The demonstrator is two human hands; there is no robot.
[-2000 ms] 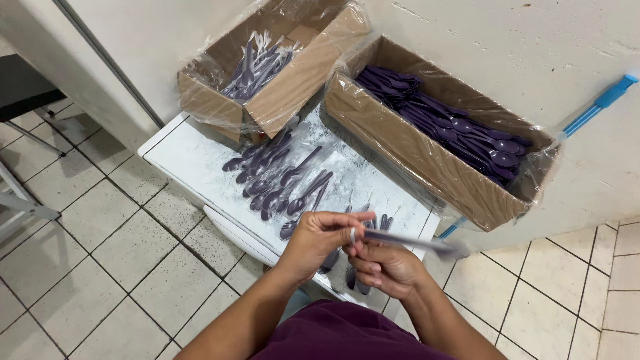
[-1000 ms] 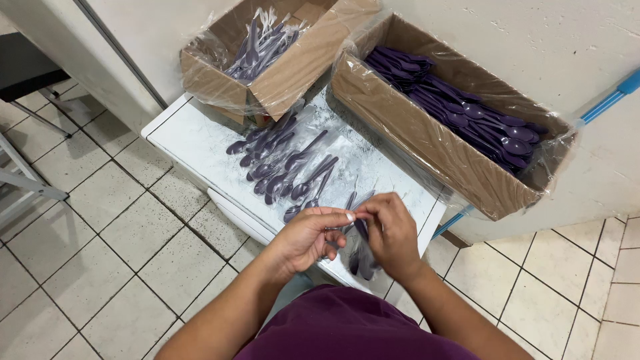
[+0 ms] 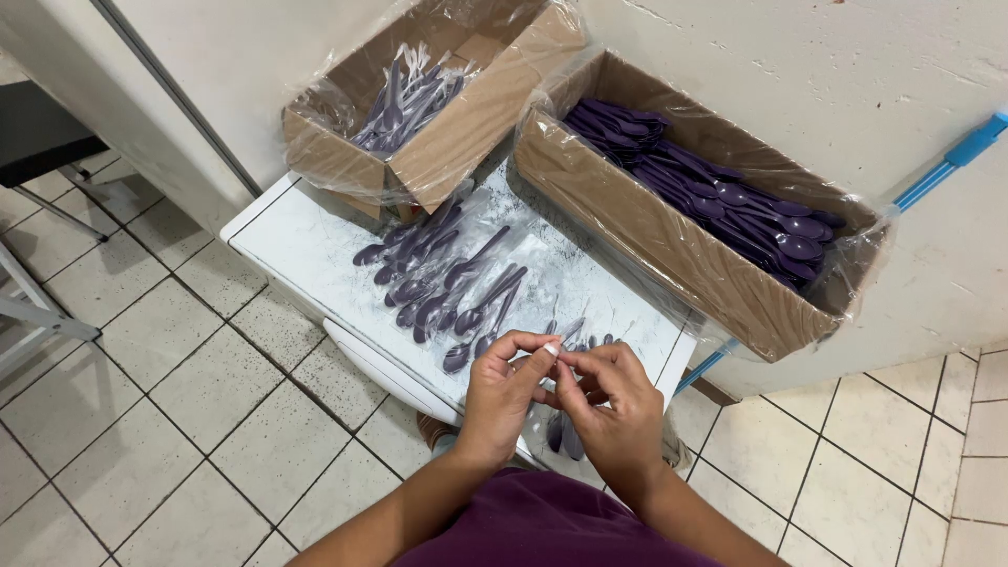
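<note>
My left hand [image 3: 508,394] and my right hand [image 3: 610,402] meet fingertip to fingertip over the near edge of a white, scuffed tabletop [image 3: 295,224]. Thumbs and forefingers are pinched together; what lies between them is too small and hidden to make out. Left of my left hand, several purple plastic spoons [image 3: 429,311] in clear plastic sleeves lie in an overlapping row. More spoons [image 3: 567,437] show beneath and between my hands, partly covered by them.
A cardboard box [image 3: 669,236] with a clear liner holds loose purple spoons. Another lined cardboard box [image 3: 472,138] holds spoons in clear wrappers. A blue pole [image 3: 937,181] leans behind the boxes by the wall. A black-topped stool [image 3: 39,130] stands at the left on the tiled floor.
Two seconds ago a spoon stuck out to the right from my hands; now none sticks out. My hands have drawn closer together at the fingertips.
</note>
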